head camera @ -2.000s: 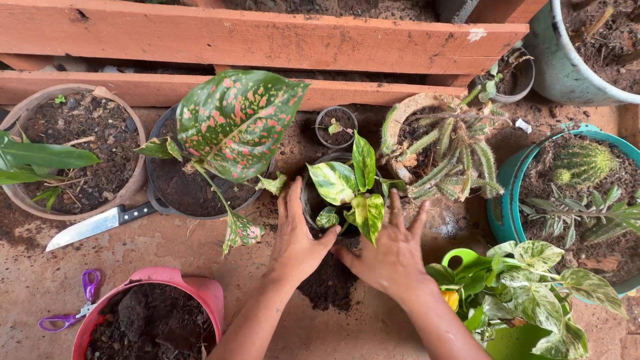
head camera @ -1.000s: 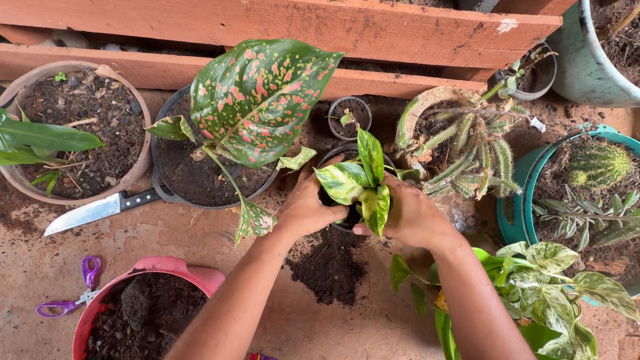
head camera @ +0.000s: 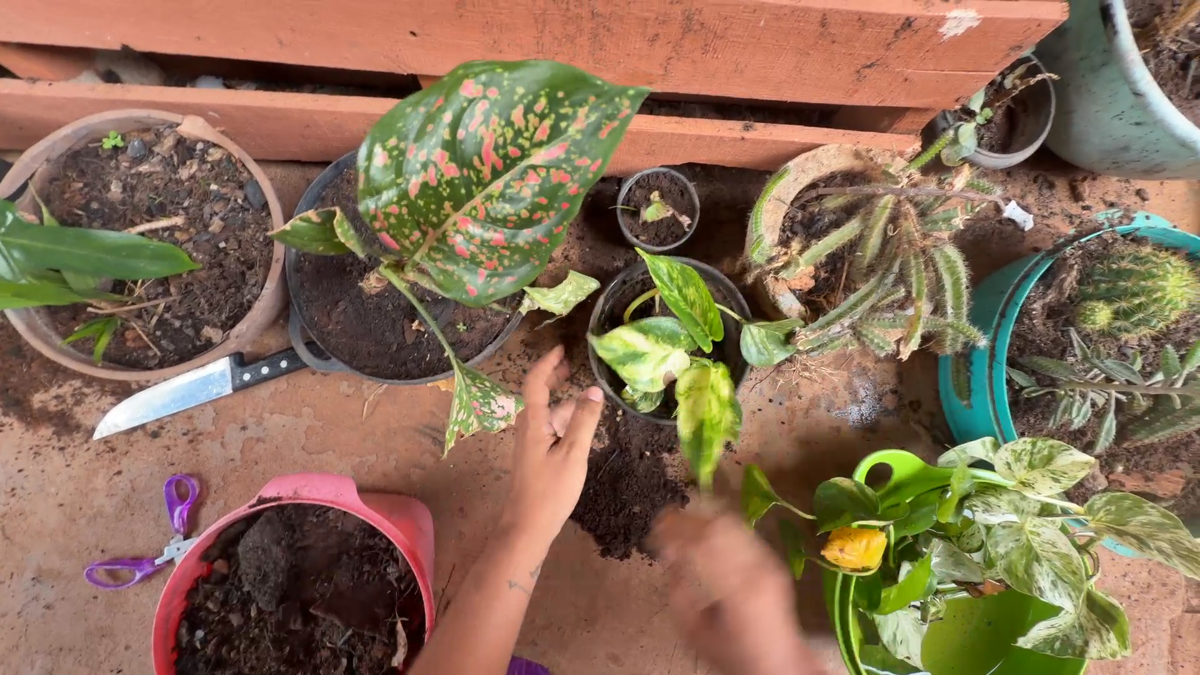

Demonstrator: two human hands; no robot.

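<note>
A black pot [head camera: 741,292] holds a small pothos with yellow-green variegated leaves [head camera: 645,352]. My left hand [head camera: 555,436] is just left of and below this pot, fingers apart, holding nothing. My right hand [head camera: 717,562] is blurred, below the pot and beside a heap of loose dark soil [head camera: 623,492]; its fingers cannot be made out. A small pot with a seedling [head camera: 658,210] stands behind the black pot. The large pink-spotted aglaonema leaf [head camera: 487,178] rises from a dark pot at the left.
Lower left are a pink tub of soil [head camera: 417,534] and purple-handled scissors [head camera: 178,544]. A kitchen knife [head camera: 178,394] lies beside a clay pot [head camera: 274,272]. Rightward stand a cactus pot [head camera: 778,206], a teal pot [head camera: 975,375] and a lime-green pot [head camera: 994,637] of pothos. An orange wooden planter [head camera: 656,47] runs behind.
Both hands have come away from the black pot with the pothos, which they were around one second ago. My right hand has moved down toward the near side.
</note>
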